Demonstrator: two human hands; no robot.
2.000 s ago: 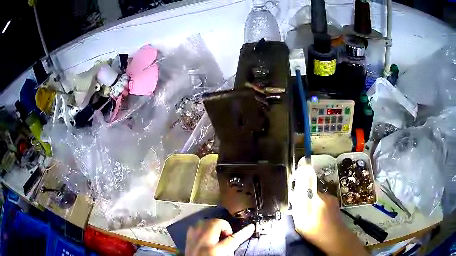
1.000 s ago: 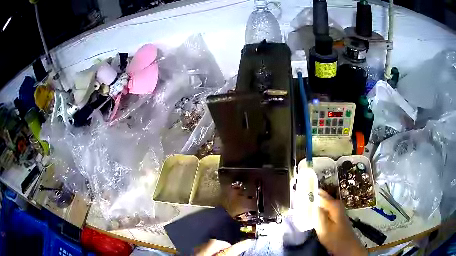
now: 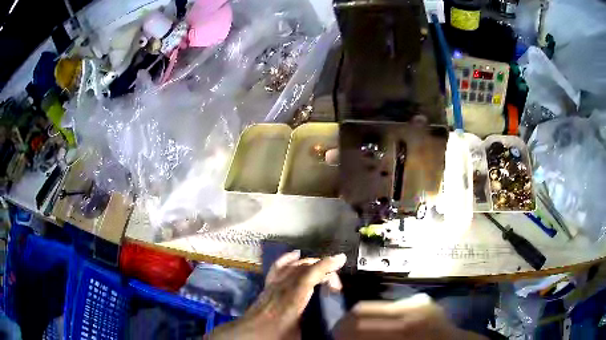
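The dark garment lies below the table's front edge, in front of me. My left hand grips it at the lower centre, with thumb and fingers on the cloth. My right hand is blurred and partly cut off by the bottom edge; its fingers are closed at the cloth, near a pale grey part of it. The button-sewing machine stands above the hands. Its button clamp, with a yellow-green bit, has no cloth under it that I can see.
The button tray is right of the machine, with a black screwdriver below it. A two-section tray is on the left, beside clear plastic bags. Blue crates stand lower left. The control panel is upper right.
The view has tipped down. The garment has come off the machine bed towards me. My right hand has moved from beside the machine head down and left to the cloth.
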